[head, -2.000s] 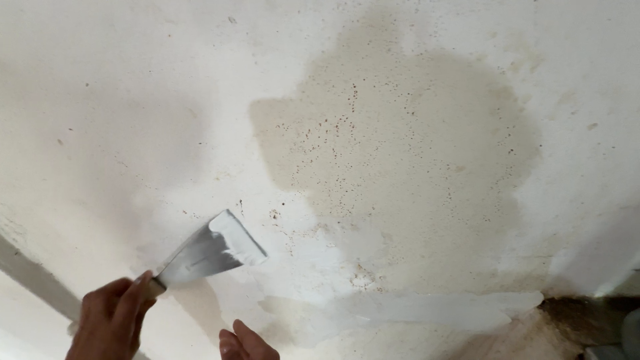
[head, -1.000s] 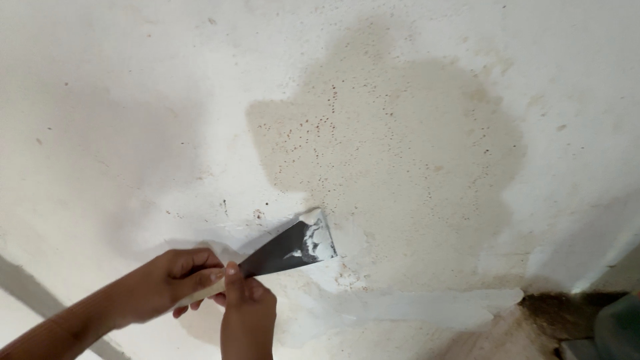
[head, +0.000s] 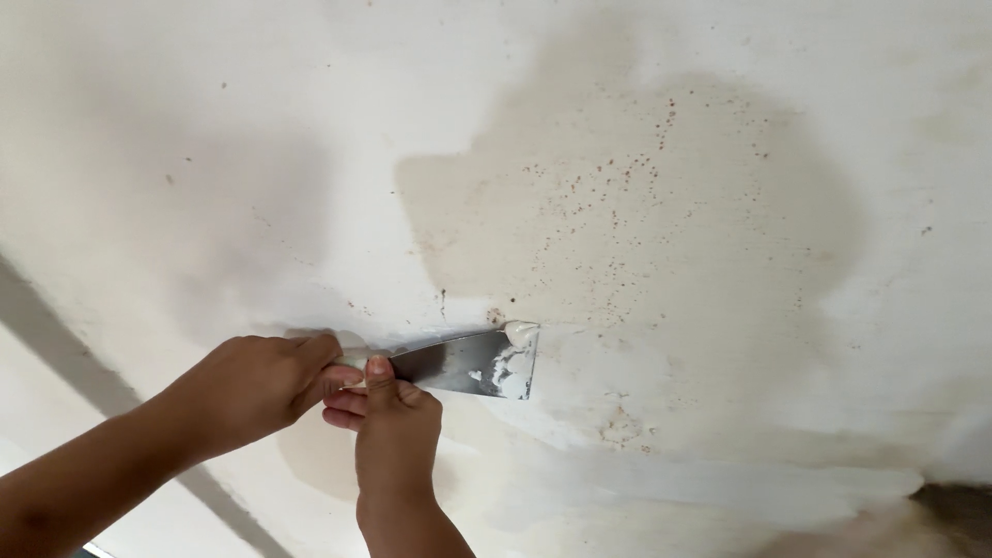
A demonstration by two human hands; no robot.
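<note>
A putty knife (head: 457,366) with a wide metal blade points right, its blade edge against the pale wall surface (head: 372,209). White filler (head: 521,333) sits in a lump at the blade's upper corner, and more is smeared along its end. My left hand (head: 263,387) closes round the light handle from the left. Just right of it, my right hand (head: 395,411) grips the same handle near the blade, thumb on top. Beyond the blade, up and to the right, spreads a beige patch (head: 697,209) dotted with small reddish-brown specks.
A grey strip (head: 62,349) runs diagonally down the left side. A smooth whitish band (head: 736,484) crosses the lower right, ending by a dark brown broken area (head: 957,504) at the right edge. Small pits and marks dot the surface near the blade.
Two seconds ago only my left hand held the putty knife, with my right hand apart below it; now both grip the handle. The blade has moved right and down, and its filler is more broken up.
</note>
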